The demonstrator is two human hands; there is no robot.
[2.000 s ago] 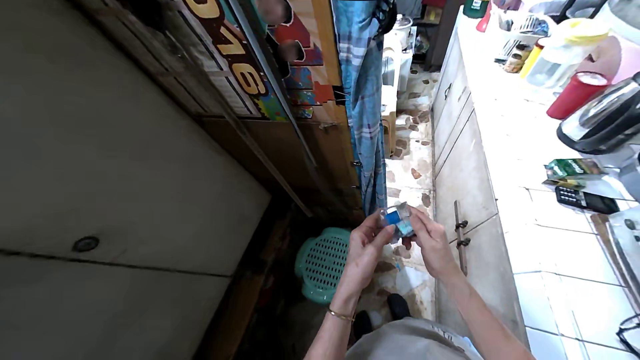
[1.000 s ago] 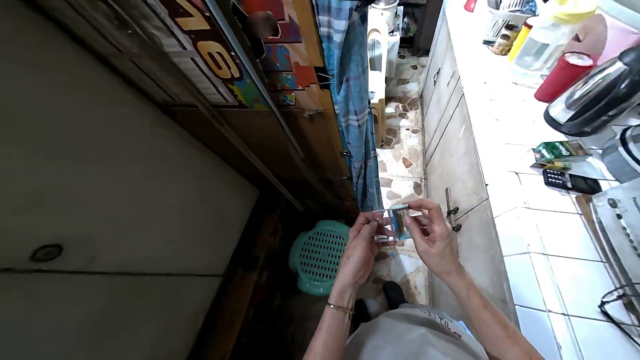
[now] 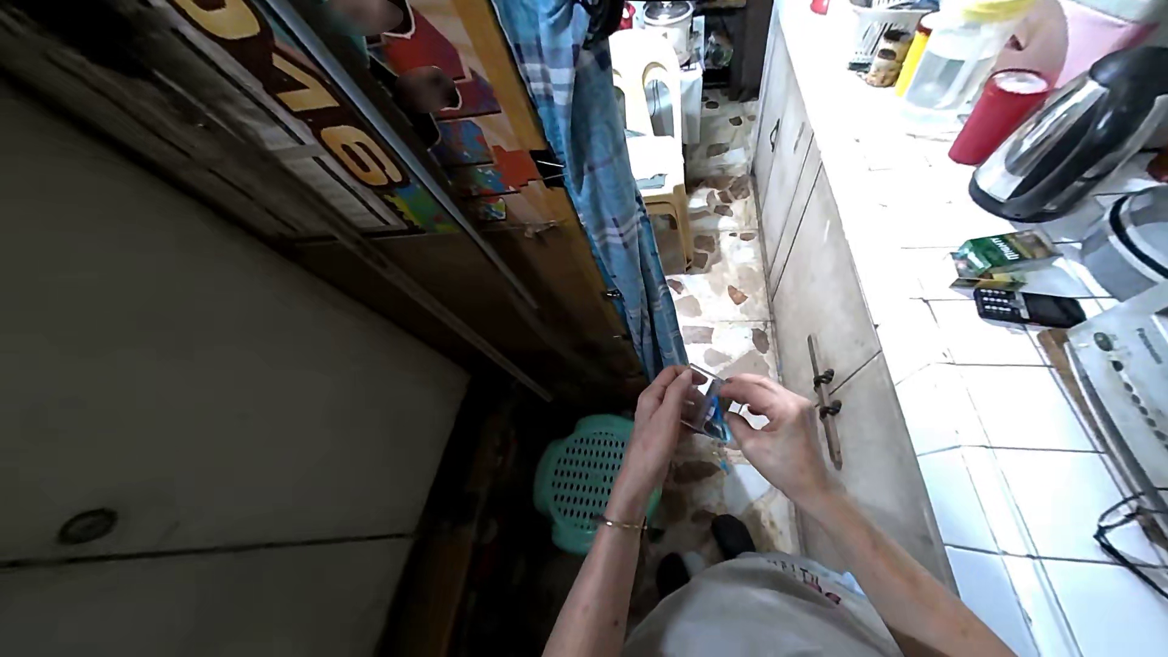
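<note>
A small clear plastic packet with blue parts is held up between my two hands, above the gap between the curtain and the cabinets. My left hand, with a thin bracelet at its wrist, pinches the packet's left edge. Fingers of my right hand grip its right side. What lies inside the packet is too small to make out. Below and left of my hands is a green perforated plastic stool.
A white tiled counter runs along the right, bearing an electric kettle, a red tumbler, a green box and a black keypad phone. Blue plaid curtain hangs ahead; a plastic chair stands beyond it.
Both hands still hold the small packet, which is now tilted differently between the fingers. Earlier it showed a broader blue face.
</note>
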